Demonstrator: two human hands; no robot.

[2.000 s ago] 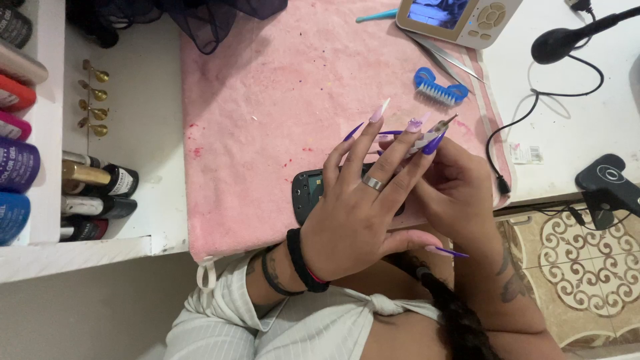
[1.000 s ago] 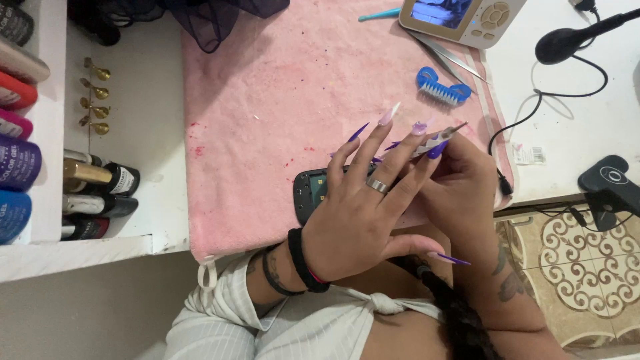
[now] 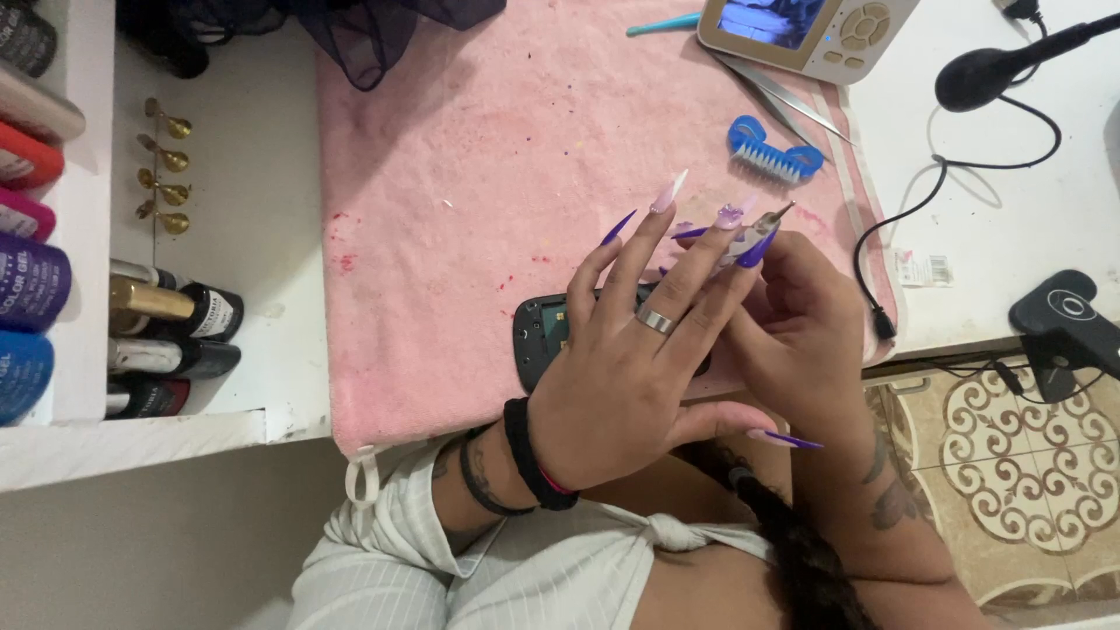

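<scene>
My left hand (image 3: 630,359), with long purple and pale pink nails and a silver ring, is spread over an opened black phone (image 3: 535,337) lying on a pink towel (image 3: 437,262). The phone's left end shows a green circuit board; my palm and fingers hide much of the rest. Beside it, my right hand (image 3: 787,324) is closed around a slim tool with a thin metal tip (image 3: 780,213), which points up and to the right past my left index nail. The tool's handle is mostly hidden, so its exact kind is unclear. Whether the left fingers touch the tool is unclear.
A blue nail brush (image 3: 774,157), metal tweezers (image 3: 805,109) and a white monitor with a screen (image 3: 809,35) are at the upper right. A black cable (image 3: 941,197) runs down the right side. Nail polish bottles (image 3: 175,306) fill the left shelf.
</scene>
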